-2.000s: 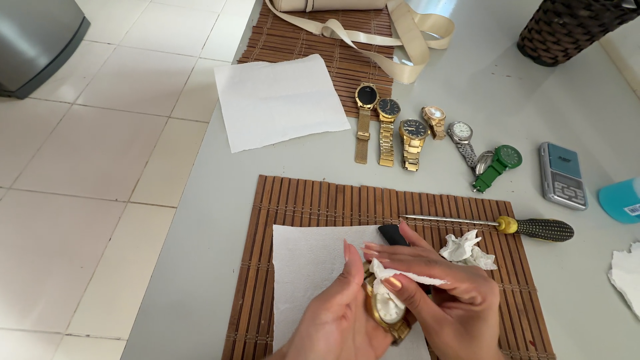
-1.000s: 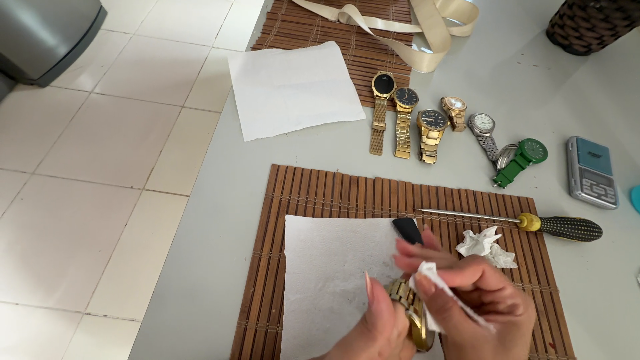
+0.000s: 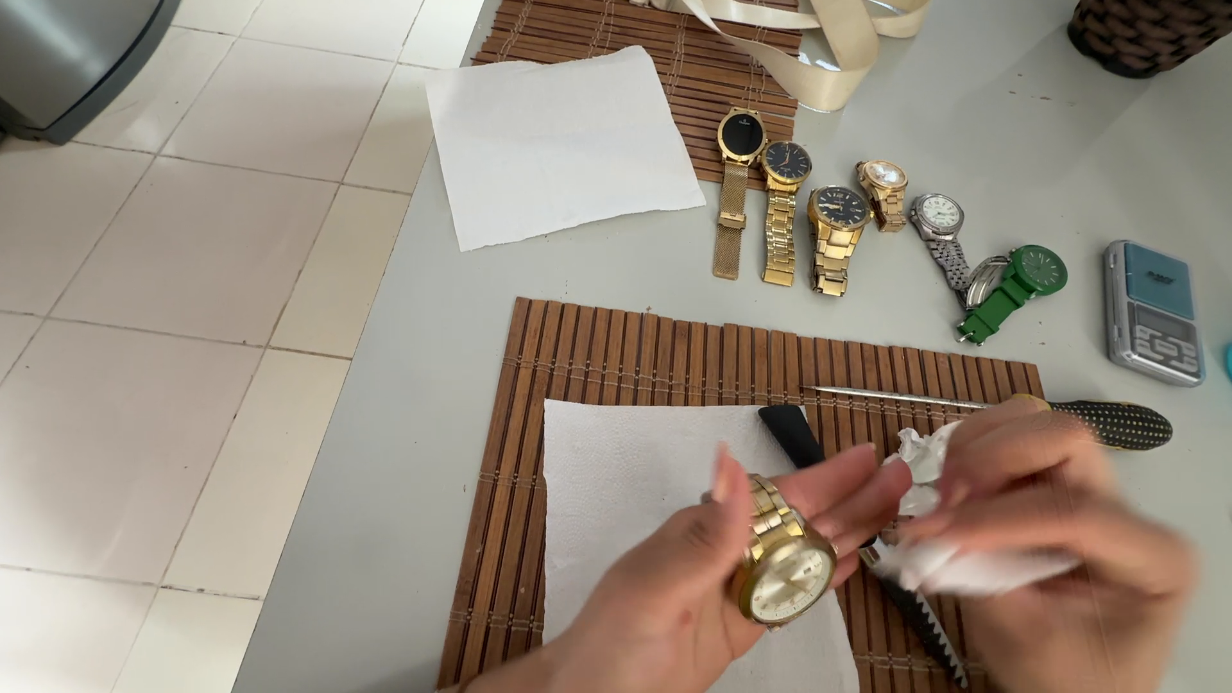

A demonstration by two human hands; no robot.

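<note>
My left hand point(image 3: 693, 568) holds a gold-toned wristwatch point(image 3: 789, 577) with a pale dial, its metal bracelet lying across the fingers and the dial facing up. To the right, my right hand point(image 3: 1068, 539), blurred, pinches a white piece of tissue point(image 3: 972, 570) just apart from the watch. Beneath both hands are a white paper towel point(image 3: 645, 481) and a slatted bamboo mat point(image 3: 510, 462). A black-handled tool point(image 3: 791, 435) lies partly hidden under my left fingers; a serrated dark piece point(image 3: 924, 621) shows below them. Crumpled tissue point(image 3: 924, 452) rests behind my right hand.
A screwdriver point(image 3: 1107, 422) lies across the mat's far right. Beyond the mat are several wristwatches point(image 3: 835, 226), a green watch point(image 3: 1006, 298) and a pocket scale point(image 3: 1153, 313). A white sheet point(image 3: 568, 144), a cream strap point(image 3: 847, 58) and a dark woven basket point(image 3: 1145, 34) are farther back.
My right hand has moved off the watch to the right with the tissue. The watch's pale dial, covered by tissue two seconds ago, now shows fully.
</note>
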